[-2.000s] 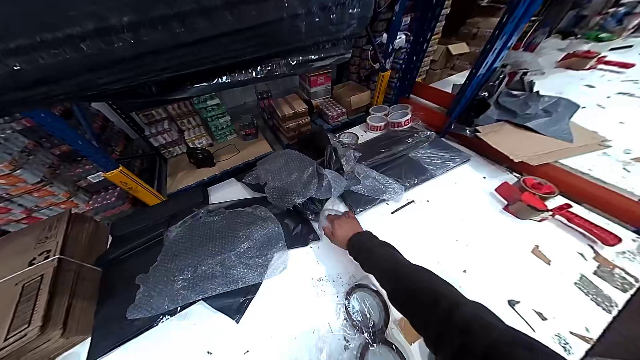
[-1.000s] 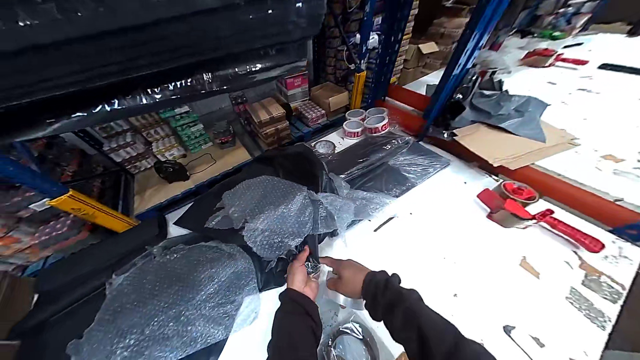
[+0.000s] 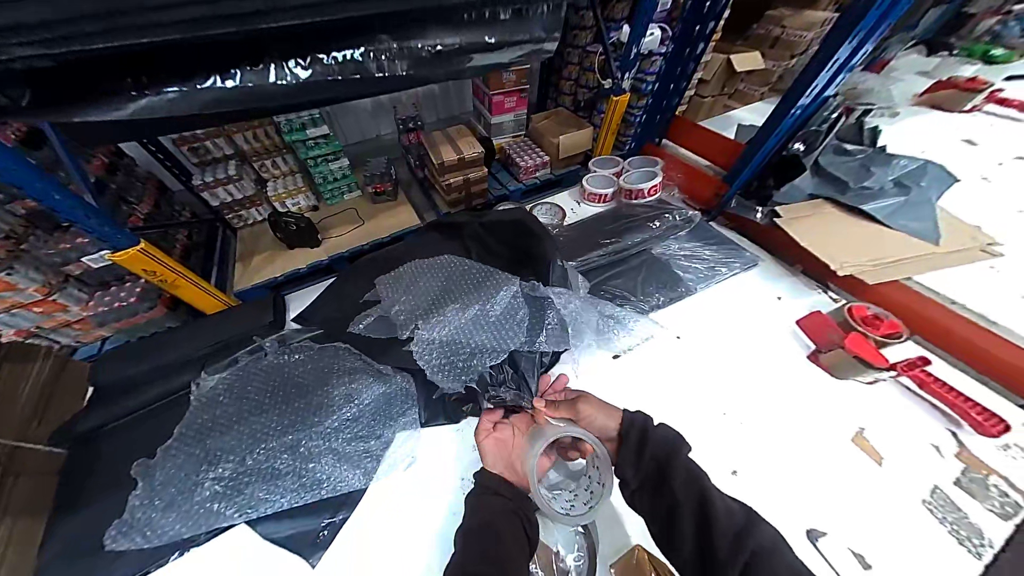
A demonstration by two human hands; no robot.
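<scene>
A roll of clear packing tape (image 3: 570, 472) hangs at my right hand (image 3: 588, 418), whose fingers pinch near its upper edge, beside gathered black plastic film. My left hand (image 3: 506, 448) is palm up behind the roll, its fingers against the end of the black plastic film (image 3: 512, 380). Pieces of bubble wrap (image 3: 460, 308) lie over the black film just beyond my hands. A larger bubble wrap sheet (image 3: 280, 440) is spread over black film on the left. Another clear tape roll (image 3: 588, 552) lies below my hands, partly hidden.
A red tape dispenser (image 3: 860, 352) lies on the white table at right. Rolls of printed tape (image 3: 640, 184) stand at the back edge, near flat black plastic bags (image 3: 656, 264). A cardboard box (image 3: 36, 448) is at far left. Blue rack posts (image 3: 808, 104) rise behind.
My left hand came into view and joined the right at the black film. The tape roll is now up at my hands. The film and bubble wrap beyond have shifted shape.
</scene>
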